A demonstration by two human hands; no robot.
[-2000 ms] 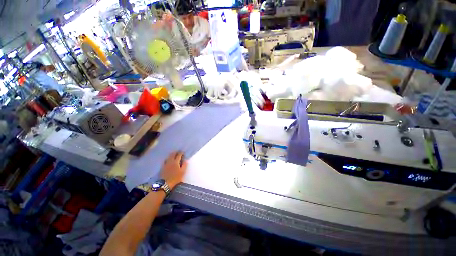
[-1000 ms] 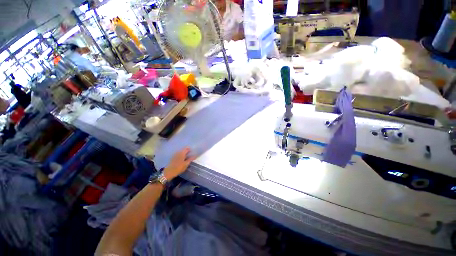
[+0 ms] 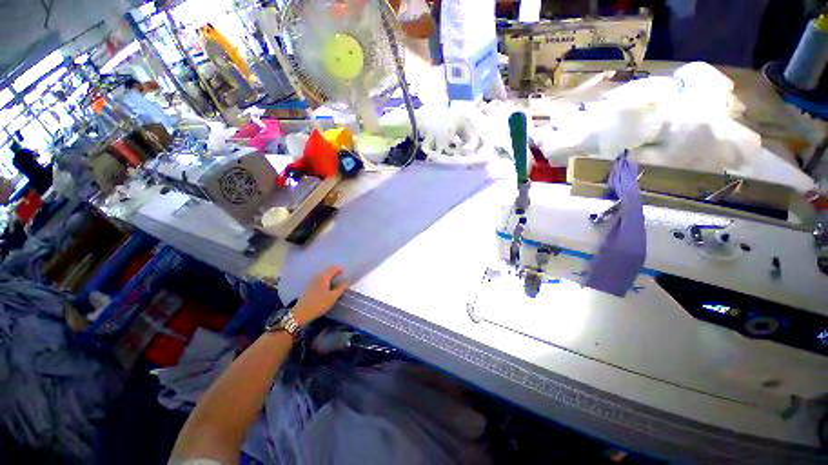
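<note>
A flat blue-grey cut panel (image 3: 386, 213) lies on the left part of the white machine table. My left hand (image 3: 320, 294), with a metal watch on the wrist, rests at the panel's near end by the table's front edge. Its fingers are bent over the cloth; whether they grip it is hard to tell. My right hand is not in view. The lockstitch machine (image 3: 581, 232) stands to the right of the panel, with no cloth seen under its needle. A lilac cloth strip (image 3: 619, 238) hangs over its head.
A small black slab (image 3: 312, 224), a grey metal box with fan grille (image 3: 238, 184) and red and yellow items are at the left. A fan (image 3: 344, 58) and white material (image 3: 649, 113) are behind. Crumpled blue-grey cloth (image 3: 354, 409) lies below the table edge.
Since the earliest frame the view has turned left, so the table and machine appear further right. My left hand stays at the panel's near end. The panel has hardly moved on the table.
</note>
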